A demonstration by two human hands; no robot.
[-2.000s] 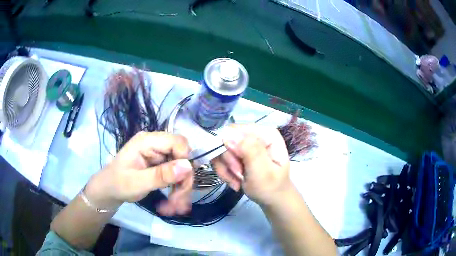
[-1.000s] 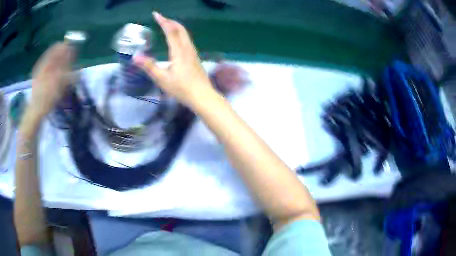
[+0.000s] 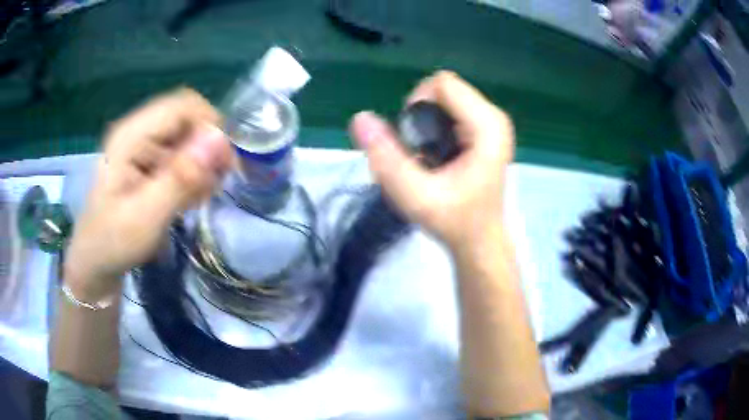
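The can (image 3: 264, 168) with a blue band and domed silvery top stands inside the U-shaped black wire bundle (image 3: 246, 365). A white piece (image 3: 283, 71) shows tilted at its top; I cannot tell if they touch. My left hand (image 3: 152, 184) is raised left of the can, fingers curled and blurred; whether it holds anything is unclear. My right hand (image 3: 452, 160) is raised right of the can, curled around a dark round object (image 3: 429, 131) with a greyish end. Thin silvery bands (image 3: 234, 283) lie curved inside the bundle.
Black sleeves (image 3: 612, 254) are heaped at the right beside a blue plastic bin (image 3: 694, 238). A green spool (image 3: 41, 220) is at the left. A dark arc (image 3: 357, 26) lies on the green belt (image 3: 558, 94) at the back. Another blue item shows at bottom right.
The thin black piece seen between my hands two seconds ago is gone from there. My hands have moved apart, the right now around a dark object. The camera view has shifted.
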